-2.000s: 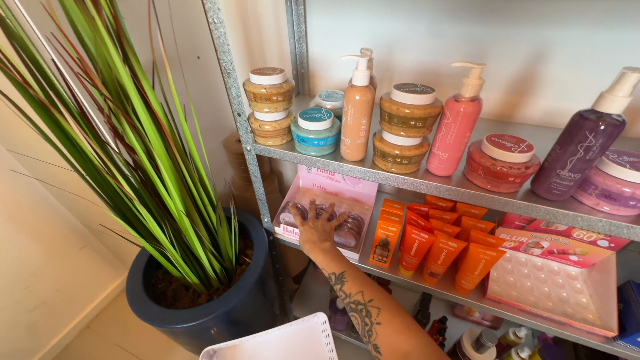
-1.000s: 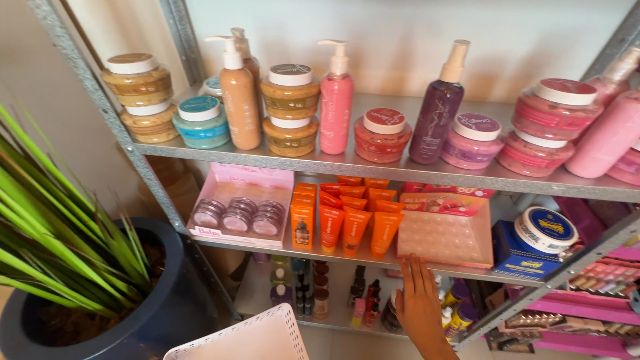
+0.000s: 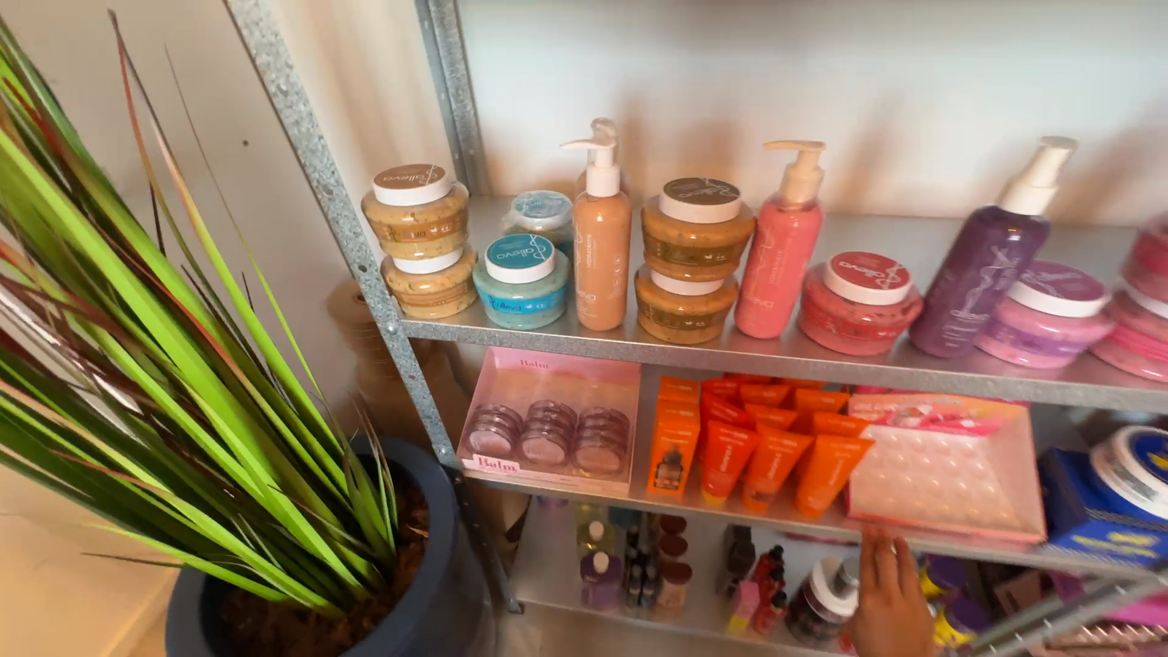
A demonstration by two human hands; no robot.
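Note:
My right hand point(image 3: 890, 598) is at the lower right, its fingertips at the front edge of the middle shelf, just below a mostly bare pink display tray point(image 3: 944, 474). Whether it touches the edge is unclear; nothing shows in it. Left of that tray stand orange squeeze tubes point(image 3: 774, 461) and orange boxes point(image 3: 673, 438). A pink display box point(image 3: 561, 374) farther left holds small stacked balm jars point(image 3: 547, 433). A blue box point(image 3: 1100, 516) with a round white-and-blue tub point(image 3: 1136, 465) sits at the right. My left hand is out of view.
The metal upper shelf point(image 3: 730, 360) carries pump bottles point(image 3: 602, 255), a purple spray bottle point(image 3: 985, 265) and lidded jars point(image 3: 860, 306). Small bottles point(image 3: 599, 579) stand on the lower shelf. A leafy plant in a dark blue pot point(image 3: 447, 566) borders the shelving at left.
Two seconds ago my right hand was over the balm jars; it moved right to the shelf edge by the pink tray. The white perforated item at the bottom has left the view.

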